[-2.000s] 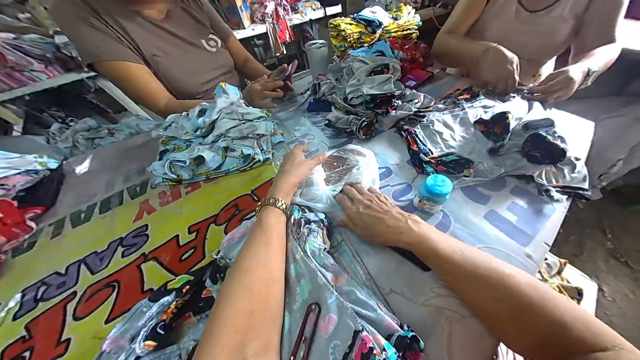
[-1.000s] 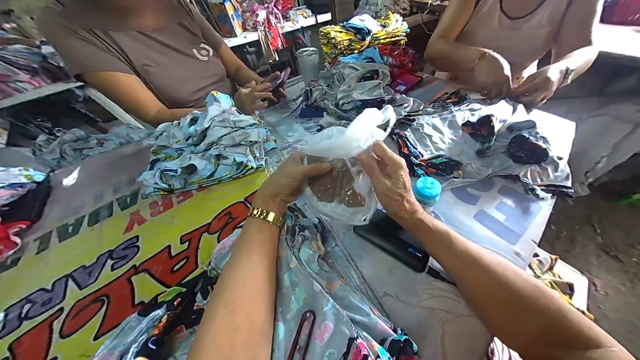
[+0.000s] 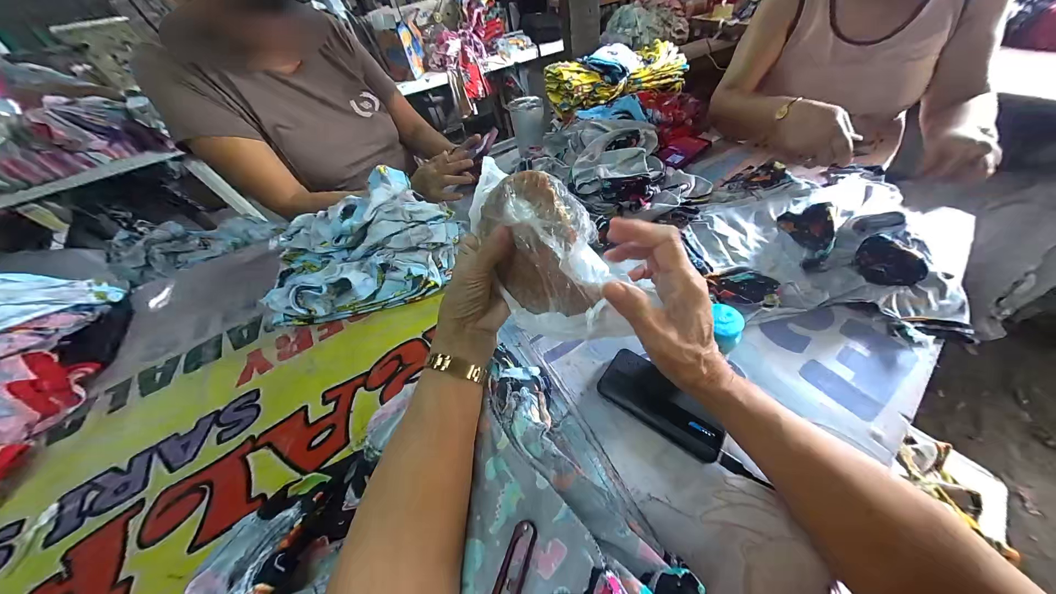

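My left hand (image 3: 478, 289) grips a clear plastic bag (image 3: 540, 247) with something brown inside, raised over the table. Beside the bag's right side is my right hand (image 3: 668, 305), its fingers spread and curved; whether they touch the plastic cannot be told. Below that hand lie a black power bank (image 3: 660, 404) with a cable and a small jar with a blue lid (image 3: 728, 327), partly hidden by the hand. Grey printed fabric (image 3: 528, 487) lies under my forearms, with dark red thread snips or tweezers (image 3: 517, 557) on it.
Light blue printed garments (image 3: 363, 247) are piled at the left. Grey garments (image 3: 610, 165) and a tumbler (image 3: 526, 124) stand at the back, and grey and black fabric (image 3: 833, 247) lies right. Two people sit across the table, one holding a phone (image 3: 485, 144). A printed banner (image 3: 330, 396) covers the tabletop.
The bag, low over the table earlier, has been lifted and turned in my left hand. My right hand has come off its white upper part. The power bank now shows more fully.
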